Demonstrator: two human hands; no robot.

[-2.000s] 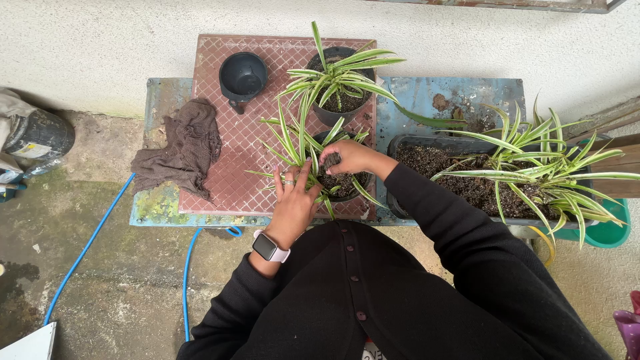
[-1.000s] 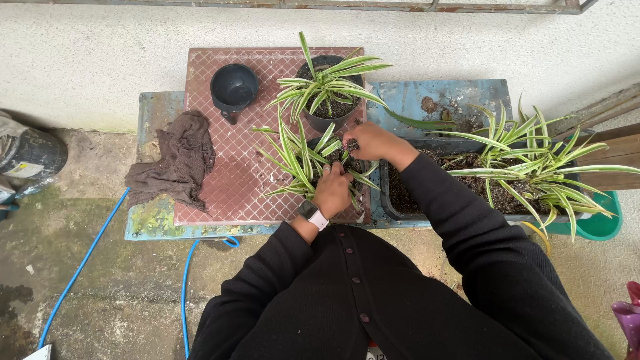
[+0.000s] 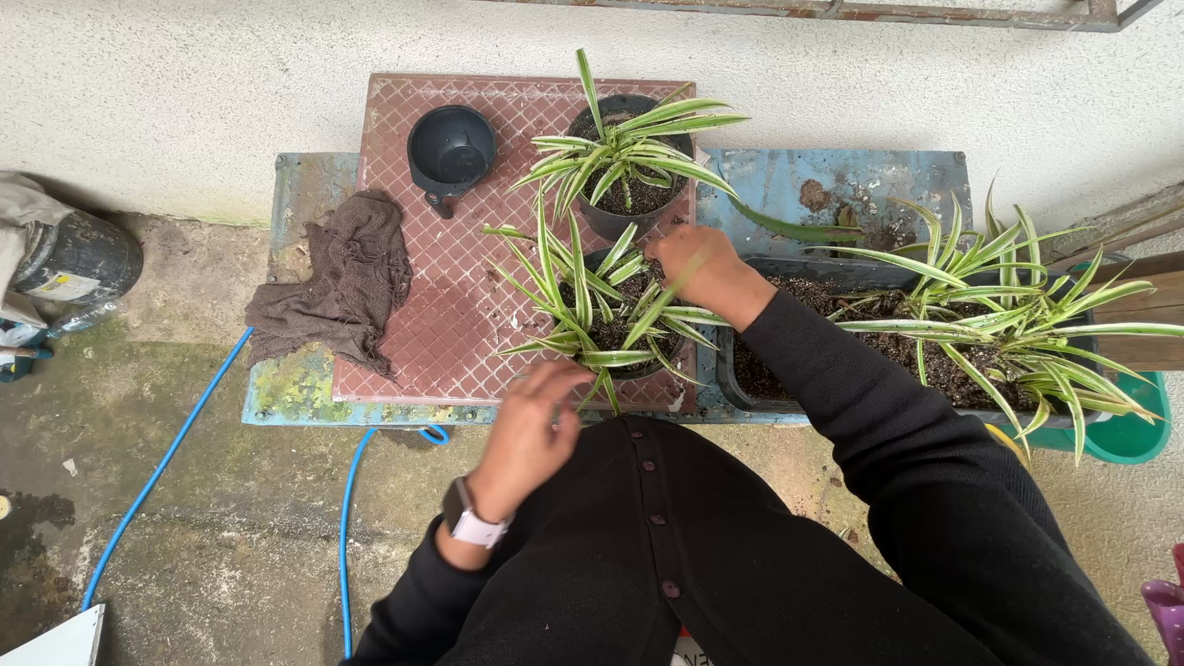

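Observation:
A variegated spider plant (image 3: 583, 301) stands in a black pot of dark soil near the front of the reddish tiled board (image 3: 444, 333). My right hand (image 3: 708, 268) is at the pot's back right rim, its fingers curled over dark soil; how much they hold is hard to see. My left hand (image 3: 532, 435), blurred, is off the pot's front left with its fingers apart, just below the leaves, and holds nothing. Behind stands a second potted spider plant (image 3: 634, 153). To the right, more spider plants (image 3: 999, 324) grow in a long black planter (image 3: 768, 402), partly hidden by my right sleeve.
A black plastic cup (image 3: 451, 153) and a crumpled brown cloth (image 3: 342, 282) are on the board's left side. The board lies on a worn blue table (image 3: 777, 185) against a white wall. A blue hose (image 3: 171, 462) runs over the concrete floor. A green basin (image 3: 1133, 425) is under the planter's right end.
My left hand has come away from the front plant's leaves and moved toward my body. My right hand has stayed near the back right of the same pot since one second ago.

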